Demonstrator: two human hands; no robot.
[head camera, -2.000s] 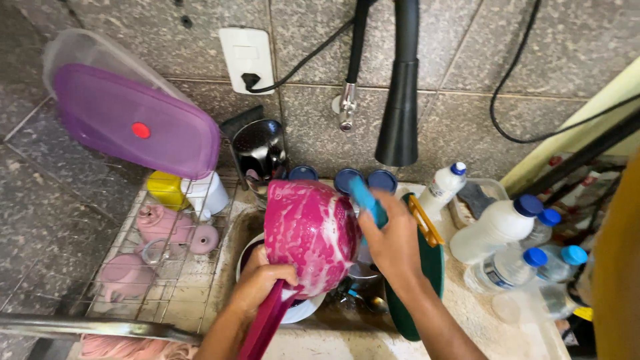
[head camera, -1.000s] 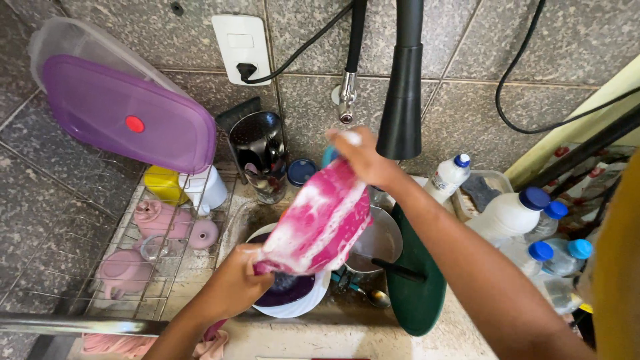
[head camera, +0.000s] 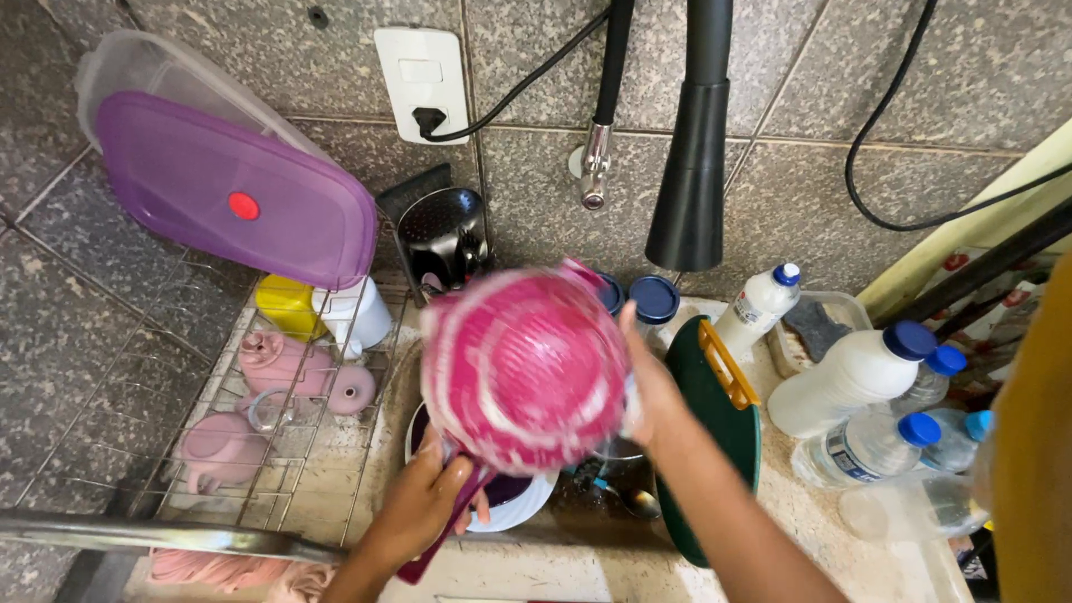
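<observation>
A soapy magenta pan or bowl with a handle (head camera: 528, 368) is held above the sink, its underside turned up and blurred. My left hand (head camera: 431, 494) grips it where the dark magenta handle (head camera: 444, 523) meets the body. At its right side is my right hand (head camera: 649, 394), against the rim with something pale and foamy under the palm; whether that is a sponge I cannot tell. Below, a white bowl (head camera: 519, 507) with dark purple inside sits in the sink, near a metal spoon (head camera: 641, 502).
A dark green board (head camera: 712, 435) with an orange handle leans at the sink's right, by several bottles (head camera: 850, 381). On the left, a wire rack (head camera: 314, 452) holds pink pieces and a purple lid (head camera: 234, 188). A black faucet spout (head camera: 691, 176) hangs above; a utensil holder (head camera: 444, 226) stands behind.
The magenta piece has turned so that its round underside shows. My right hand has moved from its upper edge down to its right side. The blue thing seen earlier by my right hand no longer shows clearly.
</observation>
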